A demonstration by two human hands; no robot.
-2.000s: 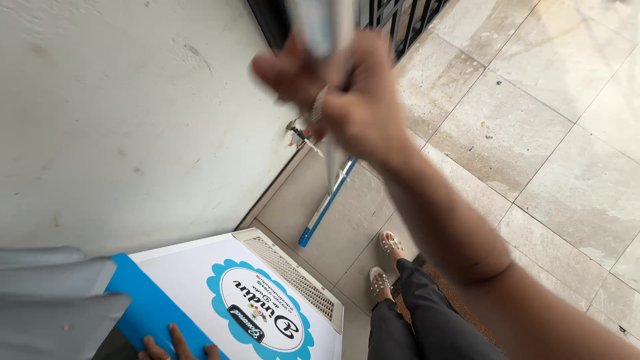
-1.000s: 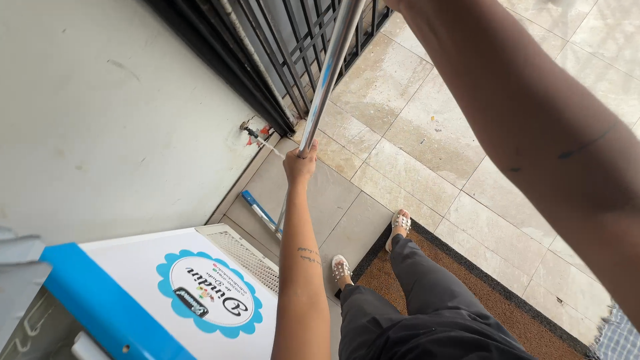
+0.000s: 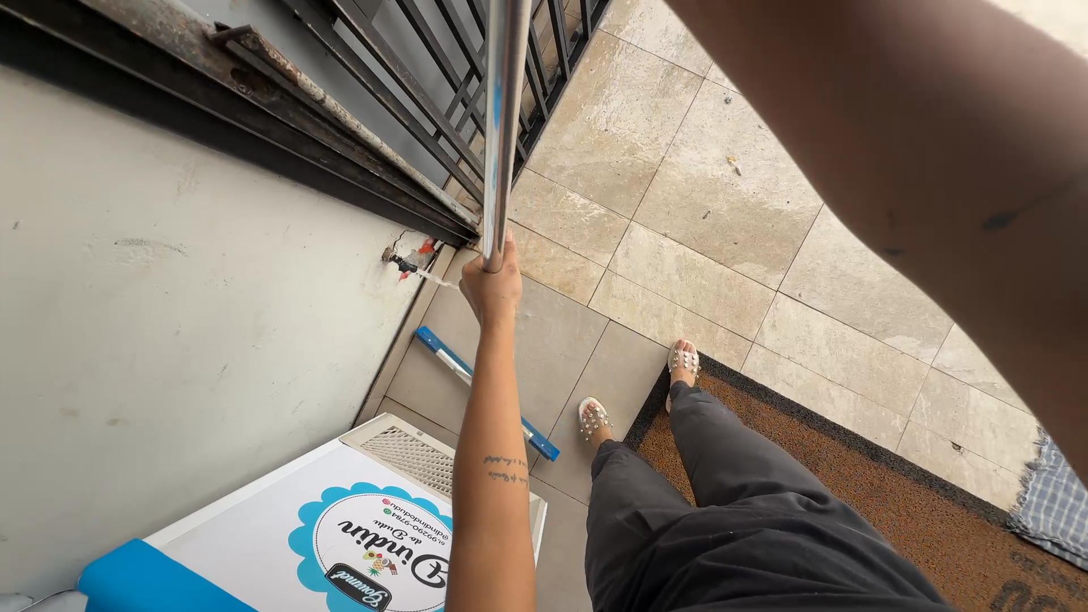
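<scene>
My left hand (image 3: 491, 285) is closed around a shiny metal pole (image 3: 503, 127) that rises toward the top of the view. Below, a blue squeegee head (image 3: 541, 444) lies across the grey floor tiles, partly hidden behind my left forearm; the join between it and the pole is hidden. My right arm crosses the upper right corner, with the hand beyond the top edge, so its grip cannot be seen.
A black metal gate (image 3: 425, 93) stands beside the pale wall (image 3: 187, 280). A tap (image 3: 399, 262) sticks out low on the wall. At lower left is a white and blue appliance (image 3: 255, 527) bearing writing. A brown doormat (image 3: 799, 450) and a checked cloth (image 3: 1054, 501) lie at right.
Two seconds ago a raised hand was near the gate and another rested on the appliance. Since one second ago my left hand has kept its hold on the pole; the squeegee head shows more fully.
</scene>
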